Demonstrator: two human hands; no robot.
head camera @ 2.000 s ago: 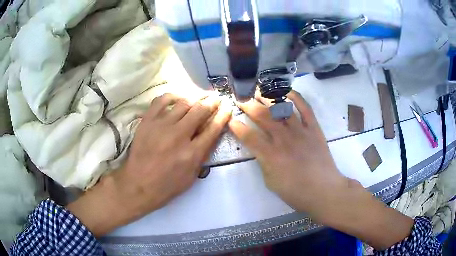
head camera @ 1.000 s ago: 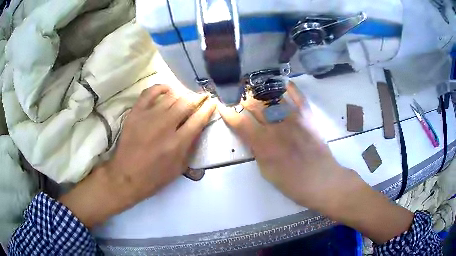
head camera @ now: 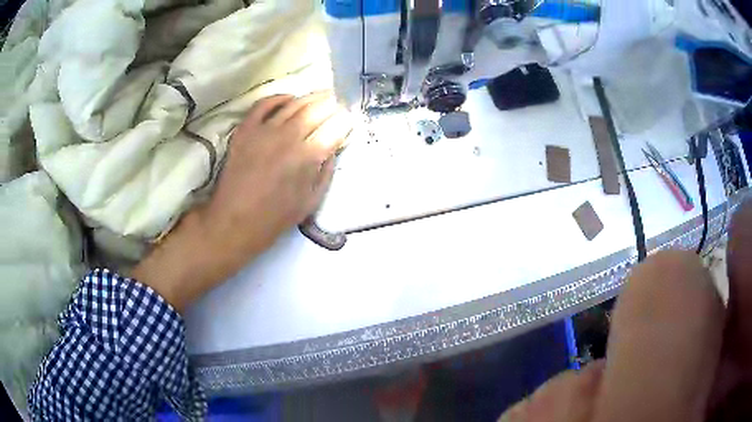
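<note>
The cream quilted puffer jacket [head camera: 107, 157] lies bunched on the left side of the machine bed, with a dark zipper or trim line on it. My left hand [head camera: 268, 169] lies flat on the jacket's edge, its fingertips in the bright light left of the needle area; what is under the fingers is hidden. The white sewing machine with a blue stripe [head camera: 495, 16] stands over the bed, its presser foot area [head camera: 386, 105] uncovered by hands. My right hand [head camera: 660, 354] is large, blurred and cut off at the lower right, close to the camera; whether it holds anything cannot be told.
A black pad [head camera: 524, 86] lies behind the needle. Brown pieces [head camera: 558, 163] and pink and teal tweezers or snips [head camera: 669, 177] lie at the right. A black strap [head camera: 622, 173] crosses the table's ruler-taped edge [head camera: 412, 339]. Blue bin parts [head camera: 569, 342] show below.
My right hand has left the needle area and come up toward the camera at lower right. My left hand stays on the jacket. The view has shifted, showing the black pad more fully.
</note>
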